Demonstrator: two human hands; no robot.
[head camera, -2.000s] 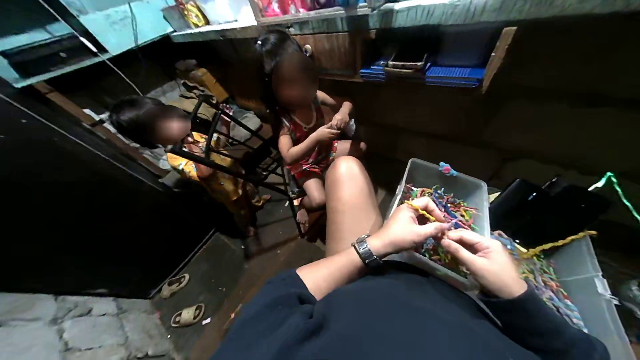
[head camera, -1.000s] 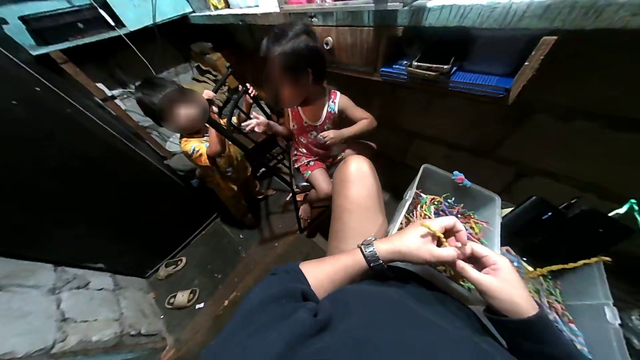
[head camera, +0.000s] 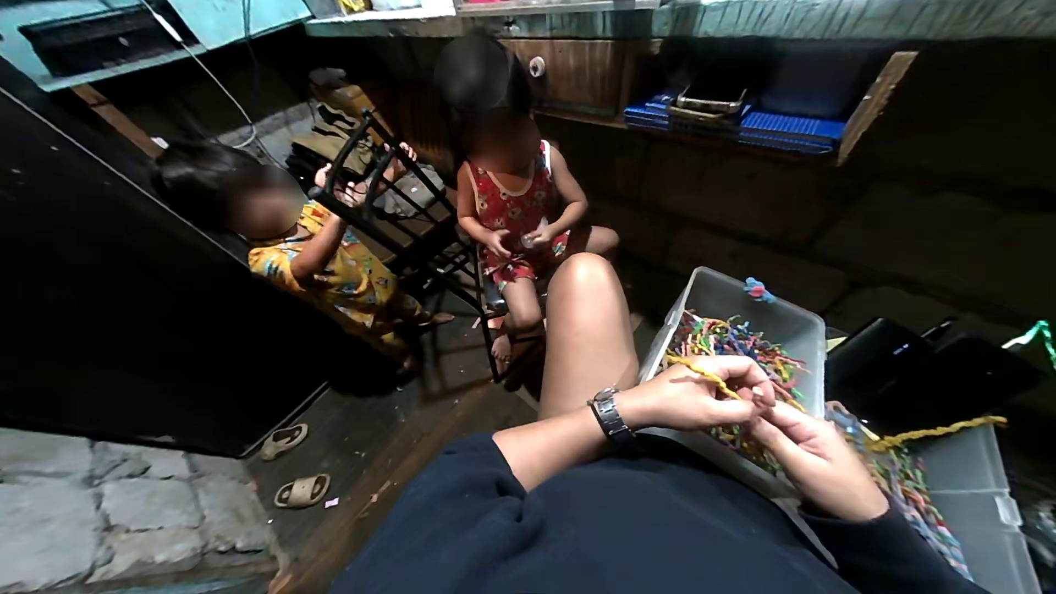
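My left hand (head camera: 714, 394) and my right hand (head camera: 813, 454) meet fingertip to fingertip above a clear plastic bin (head camera: 799, 326). A yellow twisted cord (head camera: 700, 371) lies across my left hand and runs into its closed fingers. My right fingertips pinch close beside it; what exactly they hold is too small to tell. Inside the bin is a heap of multicoloured cords (head camera: 734, 342). At the right, more cords (head camera: 928, 516) lie in or over a second plastic container (head camera: 965, 474), with a yellow braided cord (head camera: 940, 431) across its edge.
Two people, one in yellow (head camera: 351, 276) and one in red (head camera: 516, 206), are beyond my knee beside a black metal-framed chair (head camera: 412, 239). Blue items (head camera: 792, 130) lie on a shelf under the counter (head camera: 784, 21). Sandals (head camera: 303, 491) rest on the floor. Black objects (head camera: 883, 363) lie behind the containers.
The person in red has brought both hands together at the lap since one second ago. My hands stay close together over the bin with the yellow cord.
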